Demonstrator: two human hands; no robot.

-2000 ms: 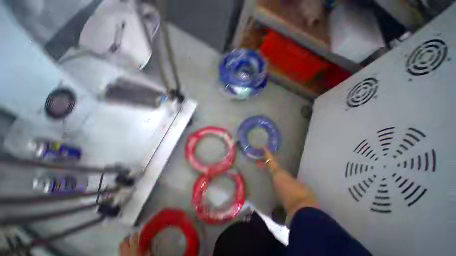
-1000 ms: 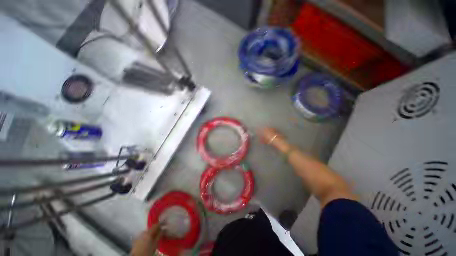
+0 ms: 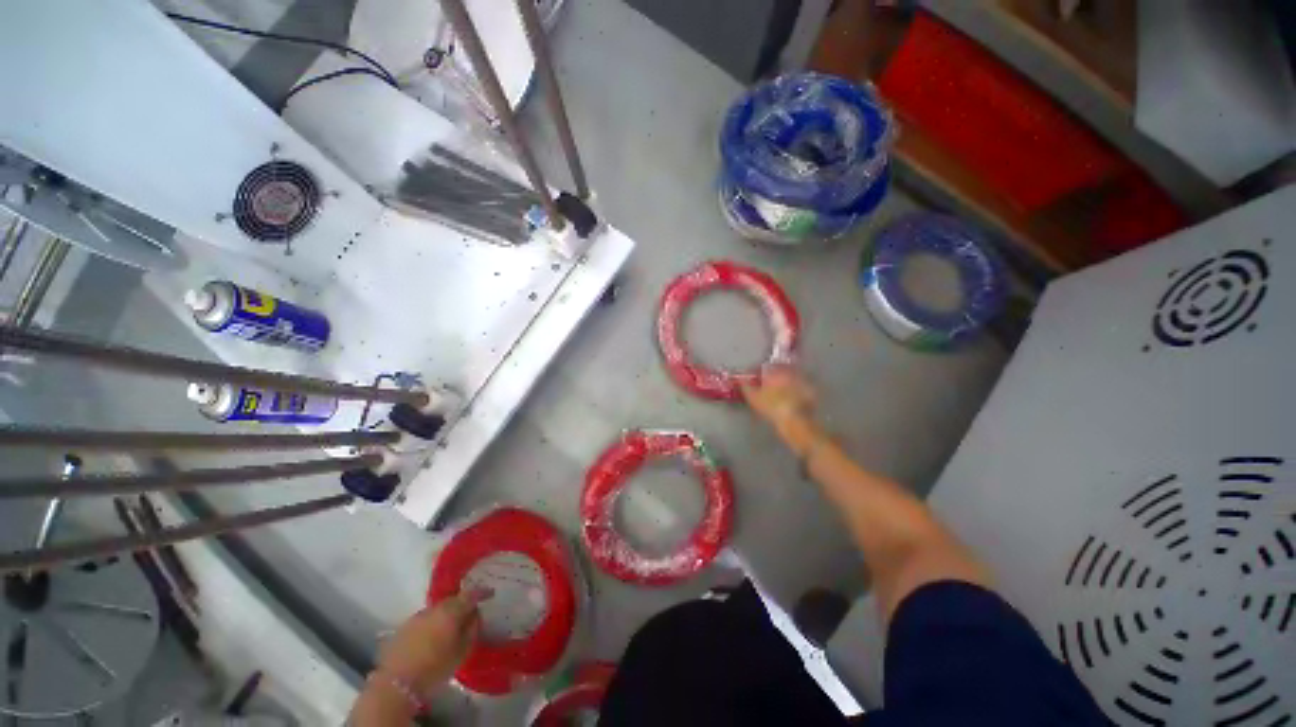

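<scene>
My right hand (image 3: 779, 396) grips the lower edge of a wrapped red wire coil (image 3: 677, 325) on the grey floor. A second wrapped red coil (image 3: 607, 537) lies below it, apart from it. My left hand (image 3: 432, 633) is at the left edge of a brighter red coil (image 3: 552, 646), its fingers reaching to the hole; whether it grips the coil is hard to tell. Part of another red coil (image 3: 580, 687) shows at the bottom edge, beside my dark-clothed leg.
Stacked blue coils (image 3: 742, 142) and a single blue coil (image 3: 975, 267) lie near a shelf with a red panel (image 3: 995, 135). A grey vented cabinet (image 3: 1023, 426) stands right. At left are a white machine base (image 3: 512, 362), long rods (image 3: 213, 372) and two spray cans (image 3: 270, 320).
The blue coil moved from beside the red ones towards the shelf. My right hand left it and reached the upper red coil, which moved up and right, apart from the lower one. My left hand came further into view.
</scene>
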